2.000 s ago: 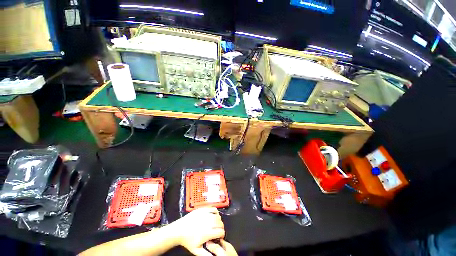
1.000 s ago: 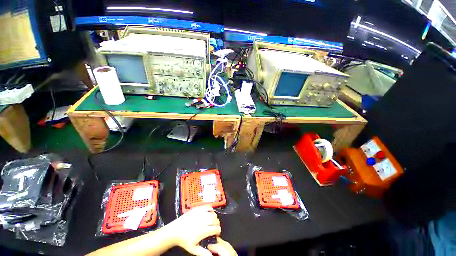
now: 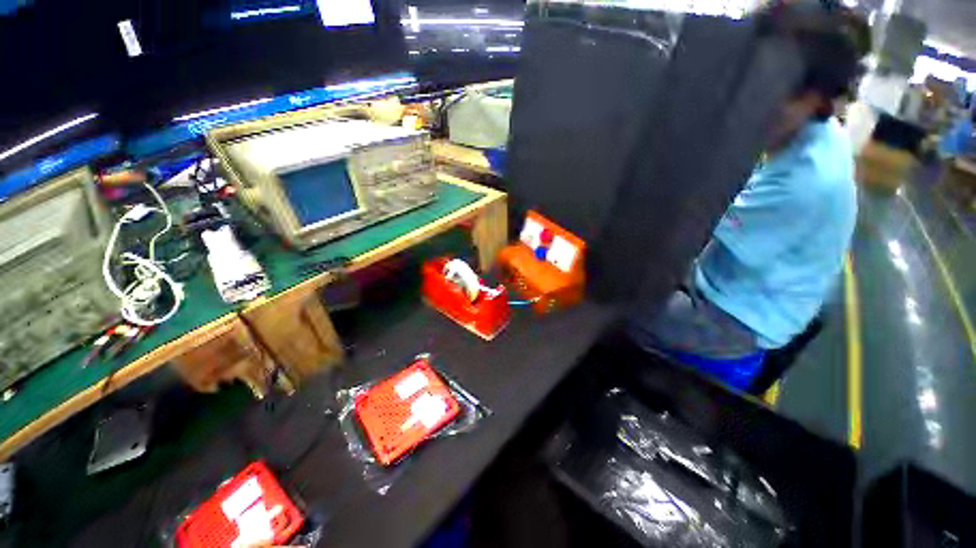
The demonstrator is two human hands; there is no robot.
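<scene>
A red perforated set-top box [image 3: 407, 411] with white labels lies flat on clear plastic film on the black bench. A second red box [image 3: 219, 522] with white labels lies at the bottom edge, partly cut off. A tiny skin-coloured sliver touches the bottom edge just below this box. It is probably my left hand, but too little shows to tell what it does. My right hand is out of the picture.
Red tape dispenser [image 3: 468, 302] and orange test box [image 3: 544, 262] stand at the bench's far side. Oscilloscopes [image 3: 321, 182] are on the green-topped shelf [image 3: 412, 230]. A black bin [image 3: 685, 398] holds clear bags. A person in a blue shirt [image 3: 787, 236] sits right.
The view has swung right. The left red box and bagged black units have left the picture; the black bin and the seated person have entered. The hands have dropped almost wholly out of view.
</scene>
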